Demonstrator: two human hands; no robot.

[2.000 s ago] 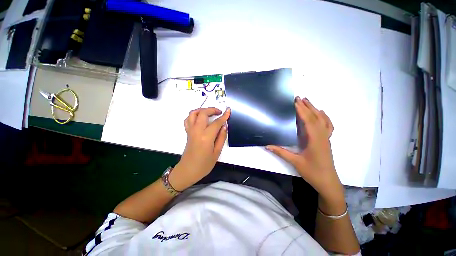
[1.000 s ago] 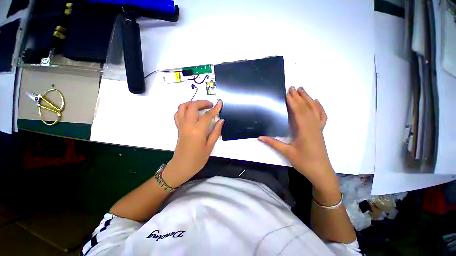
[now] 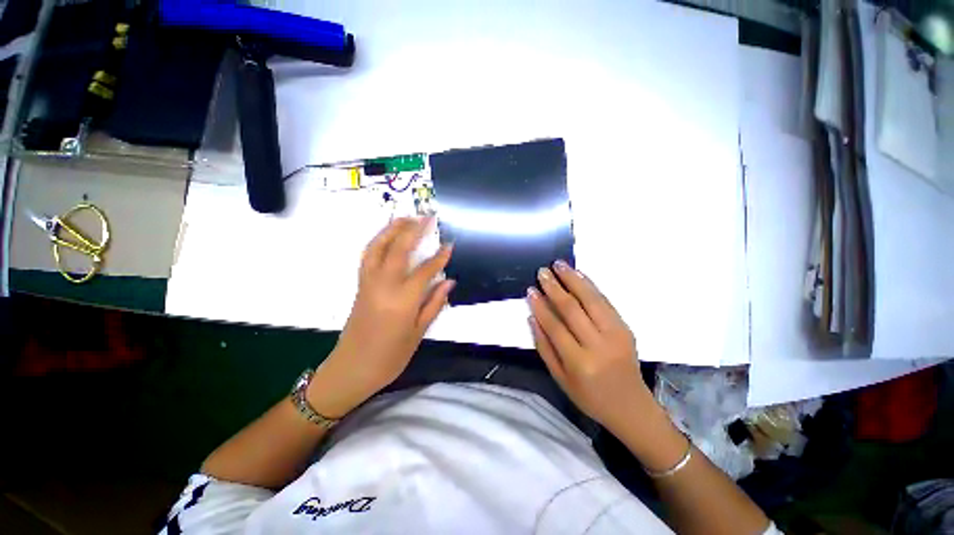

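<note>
A glossy black panel [image 3: 504,188] lies flat on the large white card [image 3: 649,157], with a bright reflection across it. A green circuit board [image 3: 404,163] with thin wires and a small yellow-white part [image 3: 342,179] lies left of its upper left corner. My left hand [image 3: 392,282] rests at the panel's lower left edge, fingertips touching it, thumb and fingers apart. My right hand [image 3: 586,340] lies at the panel's lower right corner, fingertips on its surface and palm off it. Neither hand grips the panel.
The blue roller [image 3: 262,29] with its black handle lies at the upper left, beside a clear tray [image 3: 136,155] of black panels. Yellow-handled scissors [image 3: 82,242] lie far left. Upright sheets [image 3: 845,188] stand at the right. A bag of scraps [image 3: 703,418] is below the bench edge.
My right hand has moved from the panel's right edge down to its lower right corner, its fingers now closer together. My left hand stays at the left edge. The whole view has shifted.
</note>
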